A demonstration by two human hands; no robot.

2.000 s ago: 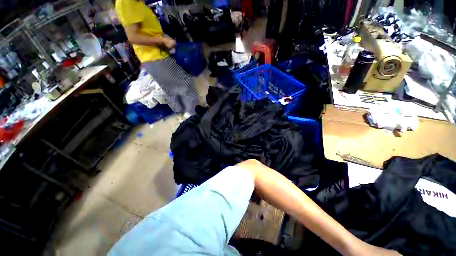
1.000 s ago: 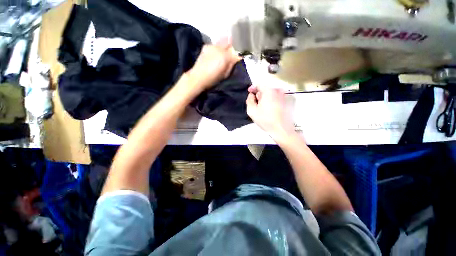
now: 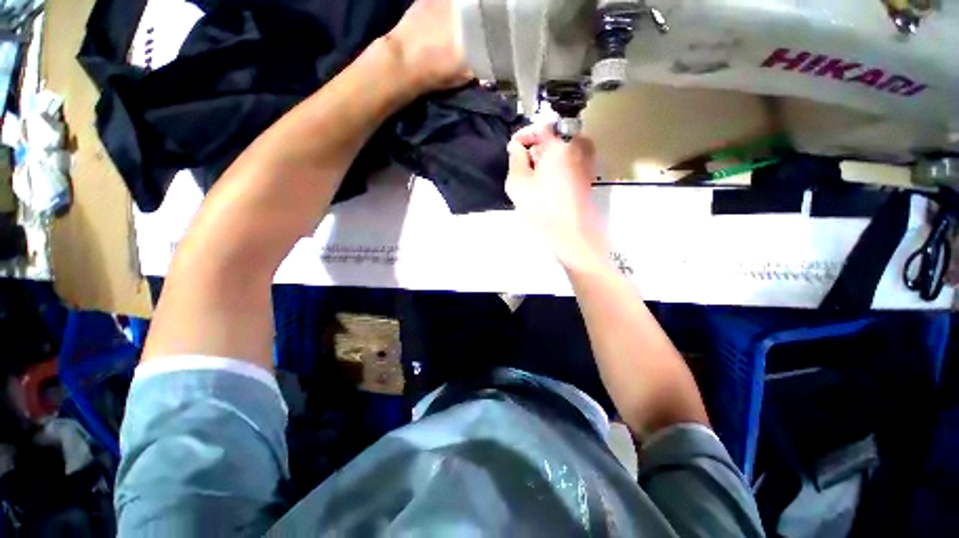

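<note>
A black garment piece [image 3: 252, 79] lies bunched on the white table left of the needle, its right end reaching the needle area [image 3: 547, 110] of the white HIKARI sewing machine [image 3: 726, 47]. My left hand [image 3: 429, 44] lies on the cloth beside the machine head, partly cut off by the top edge; its fingertips are hidden. My right hand [image 3: 551, 173] is just below the needle, thumb and fingers pinched at the cloth's right edge. A short black fabric strip [image 3: 762, 201] lies on the table to the right.
Black-handled scissors [image 3: 927, 257] and a long black band [image 3: 871, 252] are at the table's right end. A green tool [image 3: 745, 158] lies under the machine arm. A cardboard sheet [image 3: 89, 231] with a white bundle [image 3: 44, 158] is at the left. Blue crates [image 3: 752, 357] stand below.
Both hands have moved up toward the needle, the right one with the cloth edge. The garment has shifted up and left in view, and the view has moved slightly.
</note>
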